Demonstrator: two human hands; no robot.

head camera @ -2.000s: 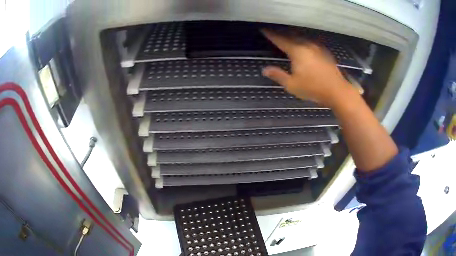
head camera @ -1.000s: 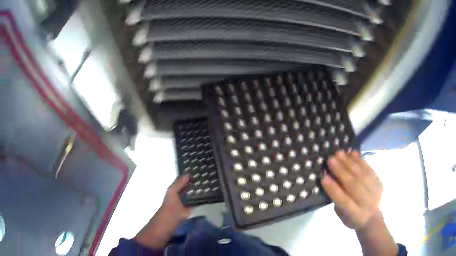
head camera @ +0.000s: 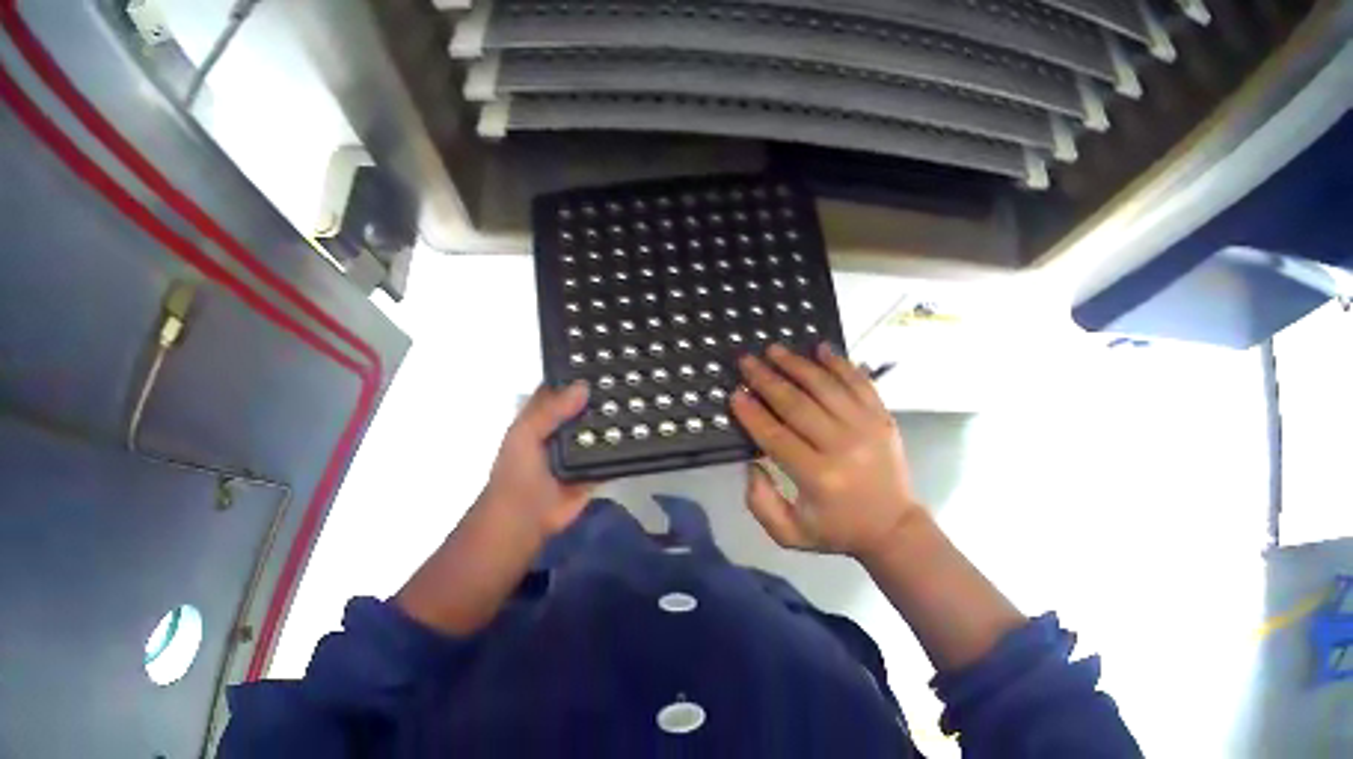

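A black square tray point(head camera: 675, 304) with rows of small silver round parts lies in front of my body, below the chamber shelves. Its front edge looks double, so it seems to be a stack of trays. My left hand point(head camera: 537, 463) grips its lower left corner, thumb on the rim and the other fingers hidden below. My right hand point(head camera: 831, 445) lies on its lower right corner, fingers spread over the top and thumb at the front edge.
Grey perforated shelves point(head camera: 772, 86) fill the chamber above. A dark flat object point(head camera: 876, 181) lies on the chamber floor behind the tray. The open door point(head camera: 89, 400) with red seal lines is at left. A blue panel point(head camera: 1232, 208) is at right.
The tray that my right hand held apart now lies squarely on the one in my left hand. Both hands are at the stack's near corners. The view has tilted further down.
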